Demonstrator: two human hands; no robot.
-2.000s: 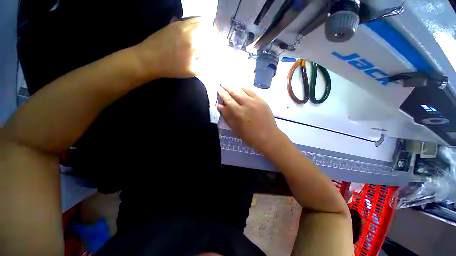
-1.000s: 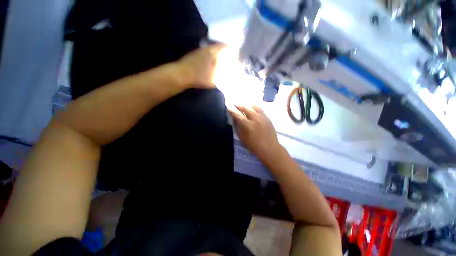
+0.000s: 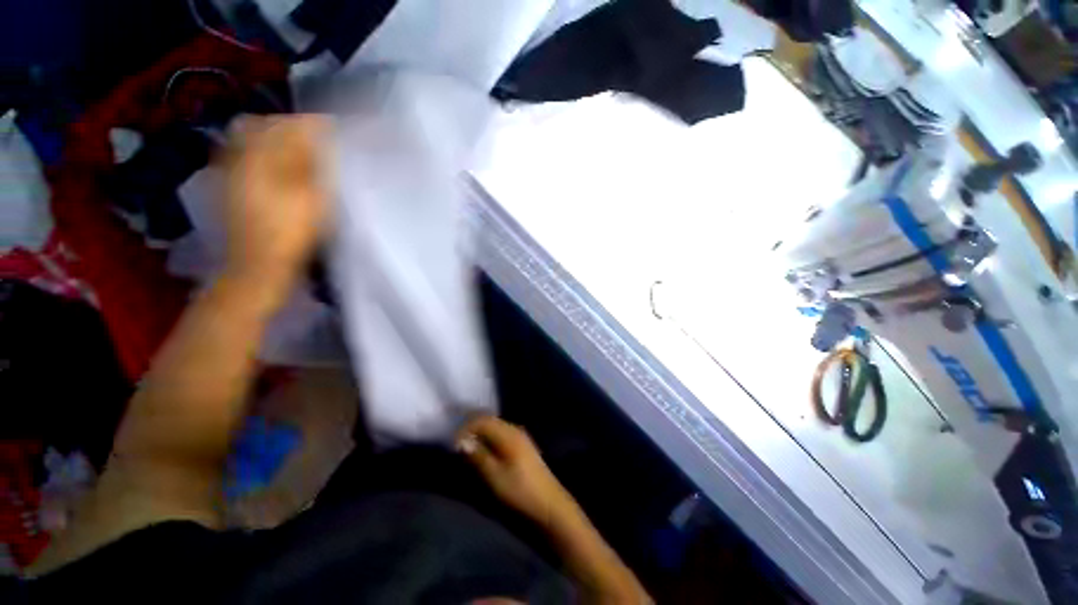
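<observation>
A light grey fabric panel (image 3: 414, 260) hangs over the wearer's lap, left of the table's front edge, and is blurred. My left hand (image 3: 284, 177) is at its upper left edge, closed on it and blurred by motion. My right hand (image 3: 502, 455) is at its lower right corner, with the fingers closed on the fabric edge. A black fabric piece (image 3: 638, 59) lies on the white table at the top. The sewing machine (image 3: 934, 296) stands at the right, away from both hands.
Scissors with orange-brown and green handles (image 3: 848, 396) lie by the machine. The ruled front edge of the table (image 3: 627, 355) runs diagonally. Red baskets or cloth with mixed pieces (image 3: 130, 307) are at the left. A blue cloth (image 3: 262, 459) is on the floor.
The view has turned left. Both hands have left the needle area and the large black fabric there. They now hold a light grey panel over the lap.
</observation>
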